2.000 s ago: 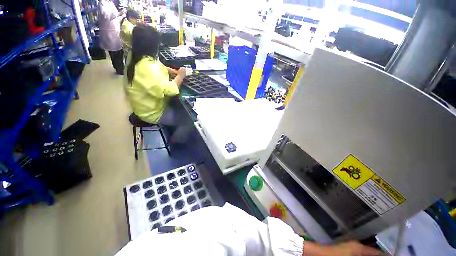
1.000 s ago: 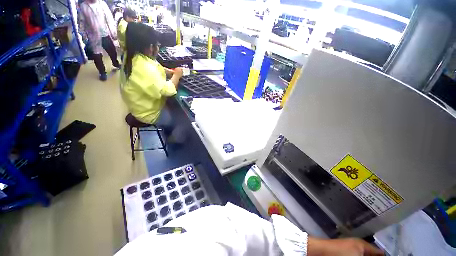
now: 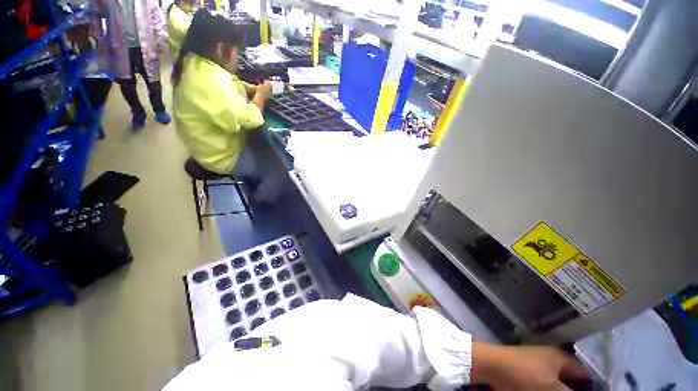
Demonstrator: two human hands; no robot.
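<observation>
My left hand (image 3: 528, 365) is at the bottom right, below the left machine (image 3: 566, 176), with its white gathered cuff. Its fingers are blurred and dark near the bottom edge, so I cannot tell if they hold anything. My right hand is not in view. The left parts tray (image 3: 210, 309), a white grid mostly full of round black parts, lies low at left, partly covered by my sleeve. A single black part (image 3: 348, 211) sits on the white tray stack (image 3: 360, 172).
The machine's front panel has a green start button (image 3: 389, 265) and a red emergency stop (image 3: 420, 302). White paper with dark sticks (image 3: 639, 355) lies at lower right. A person in yellow (image 3: 210, 111) sits on a stool (image 3: 203, 172) ahead. Another person (image 3: 138, 53) stands in the aisle beside blue shelving (image 3: 57, 168).
The view has shifted slightly. My left hand shows a little higher in the frame and stays by the machine's lower right corner. The standing person has come closer along the aisle.
</observation>
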